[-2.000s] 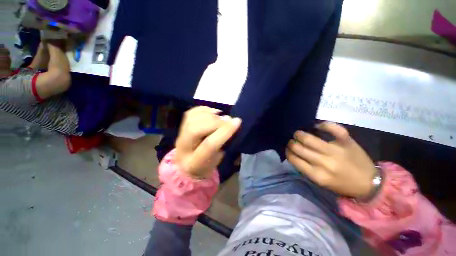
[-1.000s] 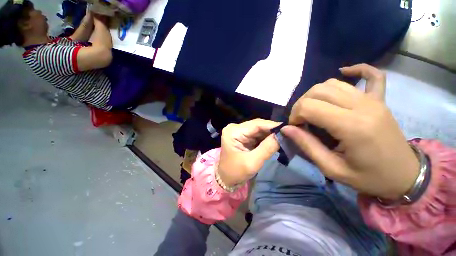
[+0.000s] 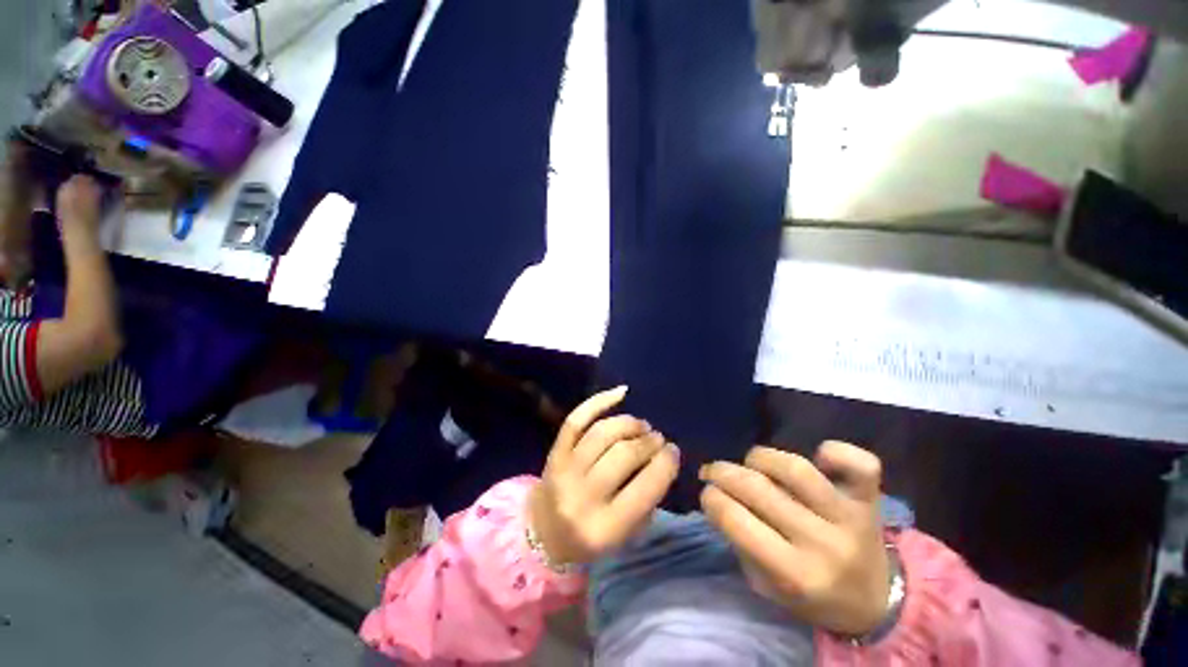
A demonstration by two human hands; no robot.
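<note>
A long navy panel runs from under the sewing machine head down over the table's front edge towards my lap. The lit presser foot stands at the panel's right edge. My left hand holds the panel's near end at its left corner with fingertips. My right hand holds the same end at the right, fingers curled over it. The two hands are close but apart. More navy cut panels lie flat to the left.
The white table edge carries printed ruler marks. Magenta scraps and a black rectangular object are at the right. A purple machine and a person's arm are at the left. A navy heap hangs below the table.
My hands have separated from the pinch at the panel's corner and moved lower. The view has shifted, so the machine head and presser foot now show. The panel lies straighter towards my lap.
</note>
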